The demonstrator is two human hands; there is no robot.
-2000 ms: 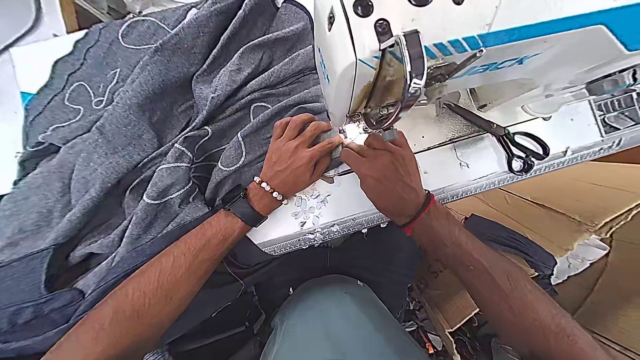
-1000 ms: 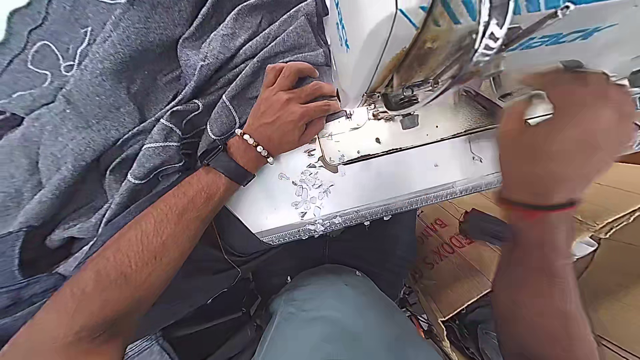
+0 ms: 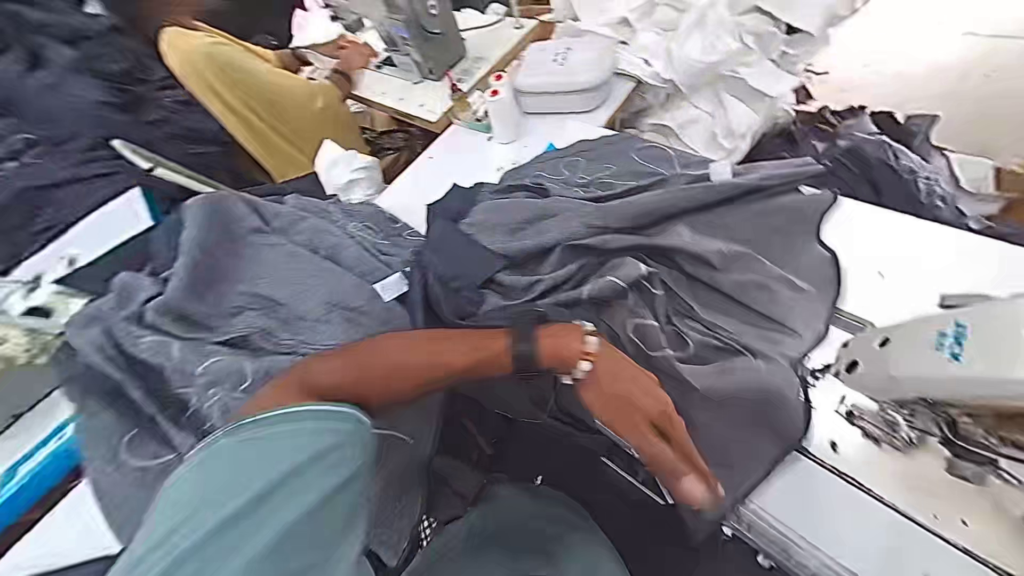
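My left hand (image 3: 648,424), with a dark watch and a beaded bracelet at the wrist, reaches over the near edge of a dark grey garment (image 3: 720,272). Its fingertips are blurred at the cloth edge; whether they pinch it cannot be told. White loose threads lie on the cloth. To the right of the hand is the white head of an industrial sewing machine (image 3: 944,352), its needle area facing the garment. Another grey garment (image 3: 296,272) with a small white label (image 3: 392,286) lies left of my forearm. My right hand is out of view.
At the upper left a person in a yellow top (image 3: 256,88) works at another sewing machine (image 3: 424,40). White thread cones (image 3: 502,112) and a grey zip case (image 3: 565,72) stand on the far table. White fabric (image 3: 704,72) is heaped behind. Part of another machine (image 3: 36,308) shows at left.
The view has swung far to the left. My left hand has left the needle area and is now at the garment's near edge. My right hand has gone out of view.
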